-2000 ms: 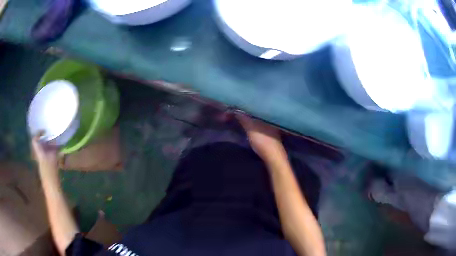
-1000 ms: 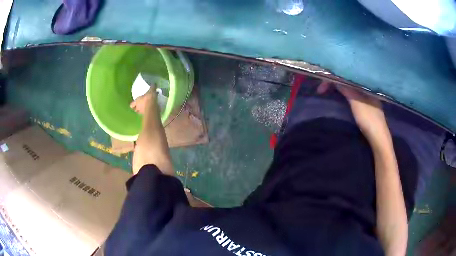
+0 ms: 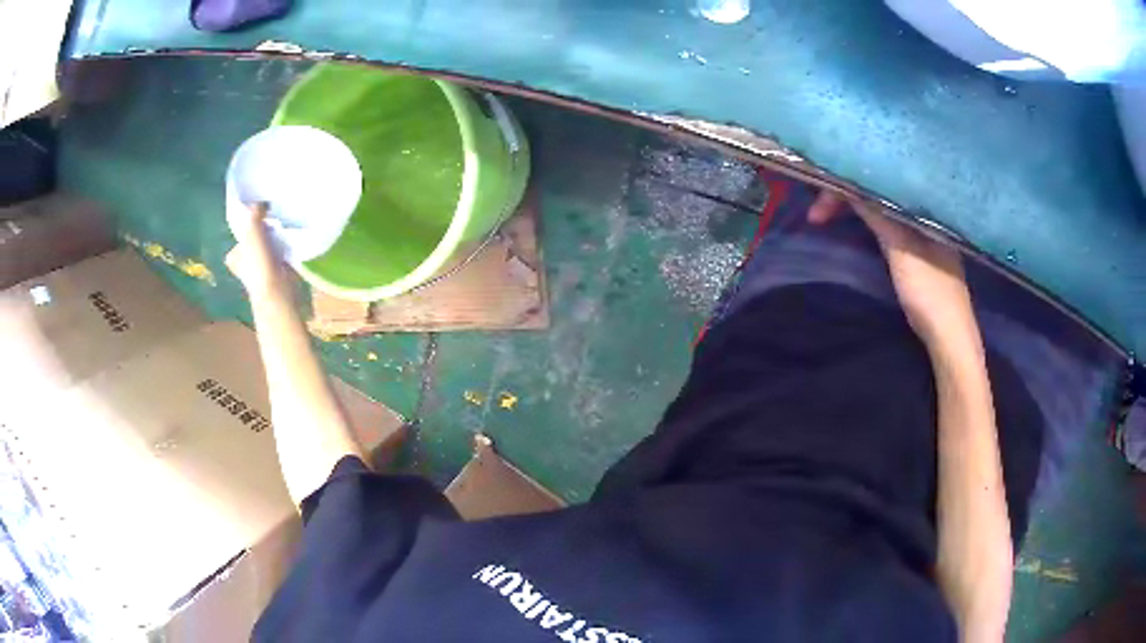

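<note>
My left hand (image 3: 255, 251) grips the near rim of a white bowl (image 3: 302, 189), with fingers over its edge. The bowl is over the left rim of the lime green bucket (image 3: 409, 176), its open side towards me; what it holds cannot be told. The bucket stands on a piece of cardboard on the floor. My right hand (image 3: 899, 245) rests at the bench edge, its fingers partly hidden under or against the edge; it shows nothing held.
The dark green bench (image 3: 566, 57) with a worn edge crosses the top, wet in spots. A white tank (image 3: 1005, 38) is cut off at the top right. A purple item (image 3: 236, 13) lies top left. Cardboard boxes (image 3: 163, 377) stand at the left. A red stool part (image 3: 769, 207) is near my leg.
My left hand has lifted the white bowl from inside the bucket to its left rim. The view has shifted slightly. My right hand stays at the bench edge.
</note>
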